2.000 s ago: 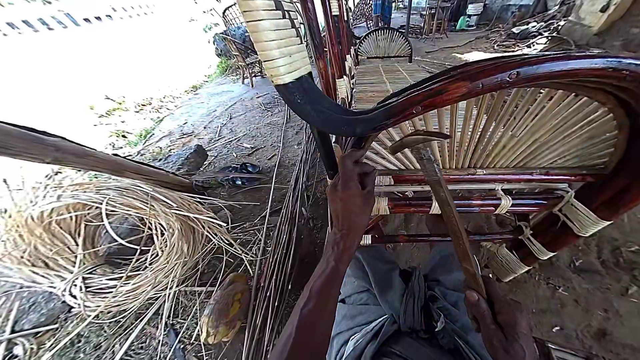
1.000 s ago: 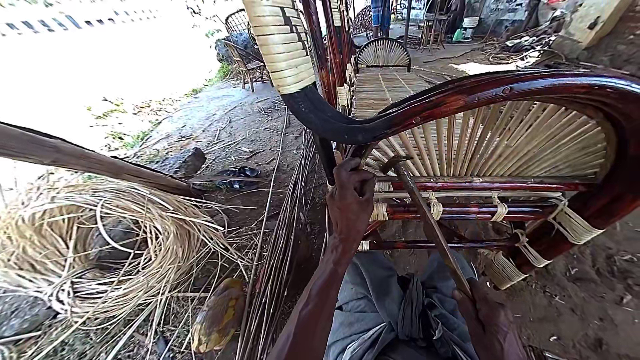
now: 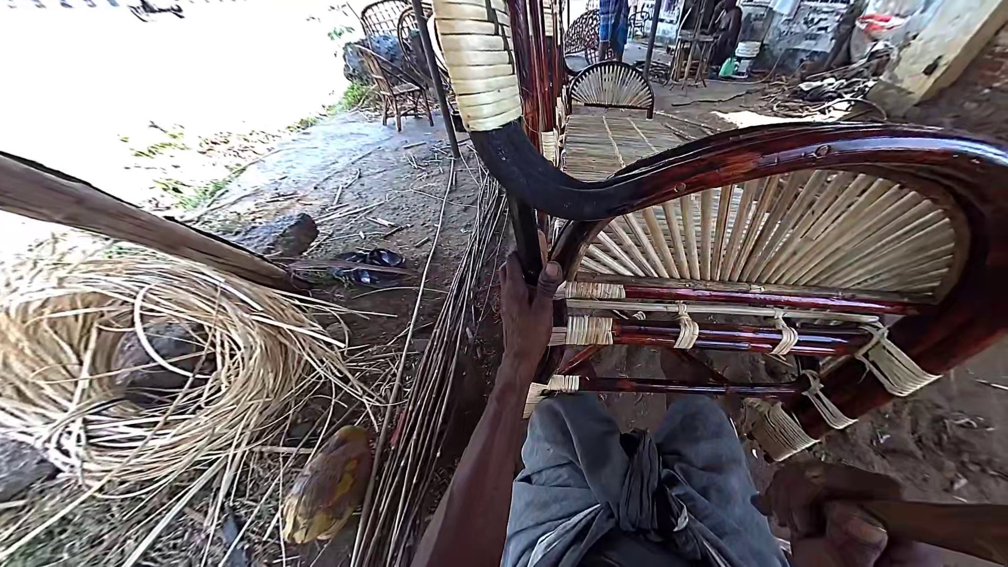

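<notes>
My left hand (image 3: pixel 529 315) grips a dark upright post of a cane chair frame (image 3: pixel 787 153), just below its black curved arm. A small light sliver stands out above my fingers. At the lower right, my right hand (image 3: pixel 835 512) is closed on the wooden handle (image 3: pixel 945 526) of a hammer, whose head is out of view. Beside my left hand, a fan of pale cane rods (image 3: pixel 732 228) fills the chair's curved side. Under it run glossy red-brown rails with cane-strip bindings (image 3: pixel 589 331).
A large coil of cane strips (image 3: pixel 260 378) lies around a rock at the left, below a slanting wooden pole (image 3: pixel 134 213). Long thin rods (image 3: pixel 425 394) and a yellow-brown object (image 3: pixel 329 484) lie left of my arm. Sandals (image 3: pixel 370 266), other cane chairs (image 3: pixel 394 87) and people stand farther off.
My right hand has drawn the hammer down and to the right, away from the post, where its head was beside my left hand. My left hand remains at the post.
</notes>
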